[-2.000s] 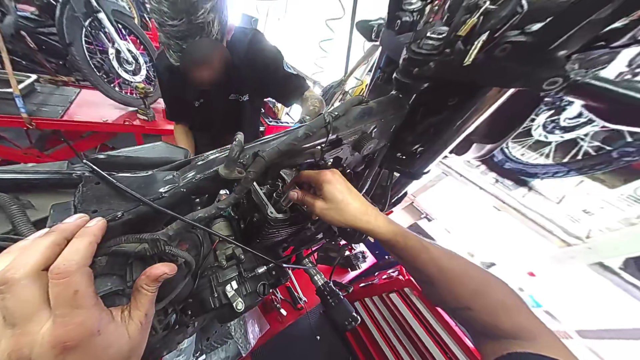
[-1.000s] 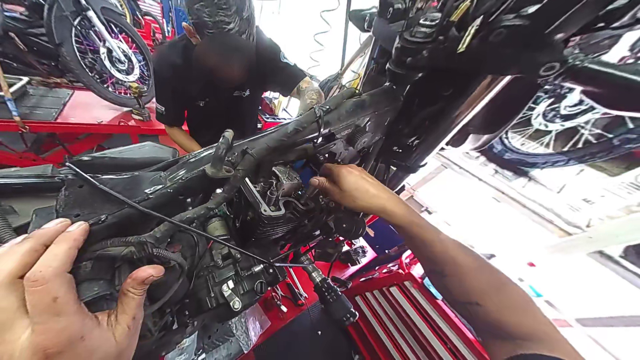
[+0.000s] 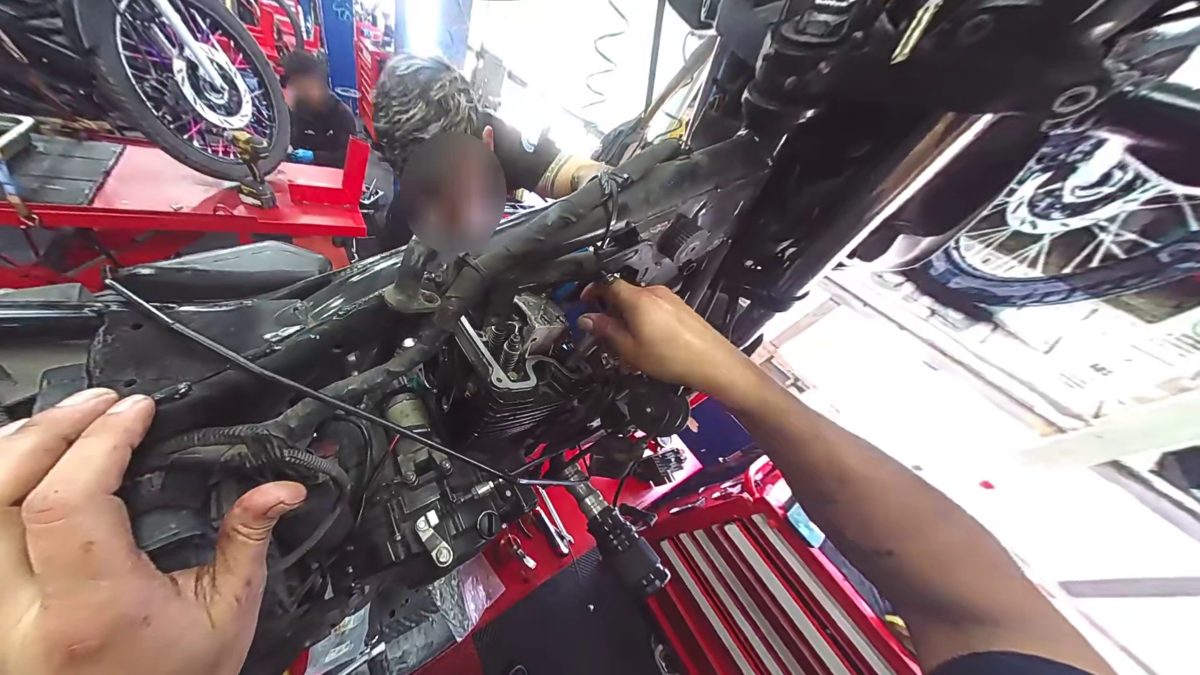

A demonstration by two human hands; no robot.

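Observation:
A motorcycle frame [image 3: 553,234] runs across the view, with an engine cylinder head [image 3: 514,361] exposed beneath its tube; a valve spring shows inside. My right hand [image 3: 647,328] is at the far side of the cylinder head, its thumb and fingers bent at something small and dark, mostly hidden, beside a blue part [image 3: 579,319]. My left hand [image 3: 122,525] lies with spread fingers by the frame's side and a corrugated cable sleeve, holding nothing visible. A thin black cable [image 3: 309,392] crosses above the engine. Below the engine a dark cylindrical tool or part [image 3: 619,539] hangs at an angle.
Another person [image 3: 441,159] leans close behind the frame; a second person [image 3: 319,112] is farther back. A red tool cabinet [image 3: 778,581] stands below my right forearm. Small tools [image 3: 551,525] lie on the red surface under the engine. A red lift [image 3: 187,192] bears another motorcycle's wheel [image 3: 178,84].
My right hand has moved from over the cylinder head to its far right side, uncovering the valve area. The person behind the frame has bent closer. My left hand has stayed about where it was.

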